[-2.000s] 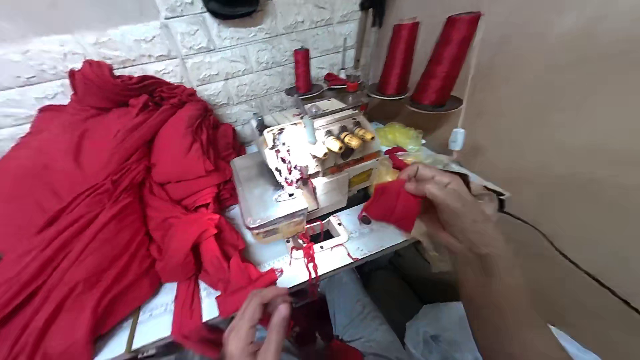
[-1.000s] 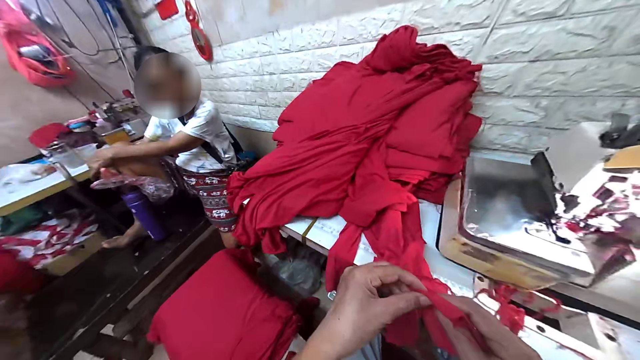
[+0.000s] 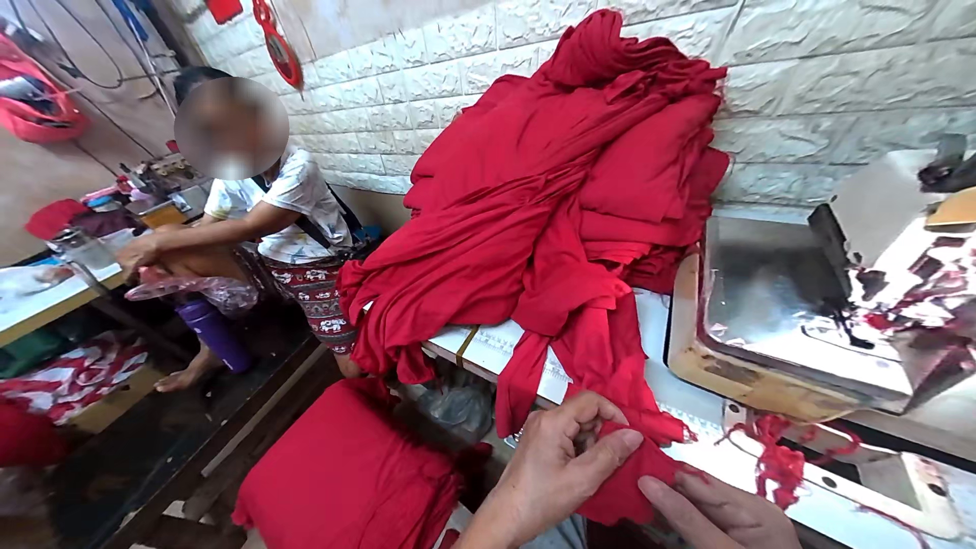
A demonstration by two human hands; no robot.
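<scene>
A small piece of red knit fabric [image 3: 621, 484] is held between both hands near the table's front edge. My left hand [image 3: 560, 465] pinches its upper left part between thumb and fingers. My right hand [image 3: 713, 507] grips its right side, partly cut off by the bottom edge. Just beyond the hands, red fabric strips [image 3: 610, 335] hang down from a large heap of red fabric [image 3: 518, 175] on the table. To the right stands an overlock sewing machine [image 3: 801, 305], with red thread scraps [image 3: 779, 457] at its front.
Below the table at left lies another stack of red fabric [image 3: 351, 473]. A person [image 3: 282, 206] sits on a low dark bench beyond, beside a purple bottle [image 3: 213, 335]. The white table [image 3: 488, 347] runs along a brick-patterned wall [image 3: 839, 84]. A second worktable [image 3: 46, 305] is at far left.
The view has swung far left since two seconds ago. My left hand, apart from the red piece in my right hand then, now holds fabric with it. Over the last second both hands stay together on the fabric.
</scene>
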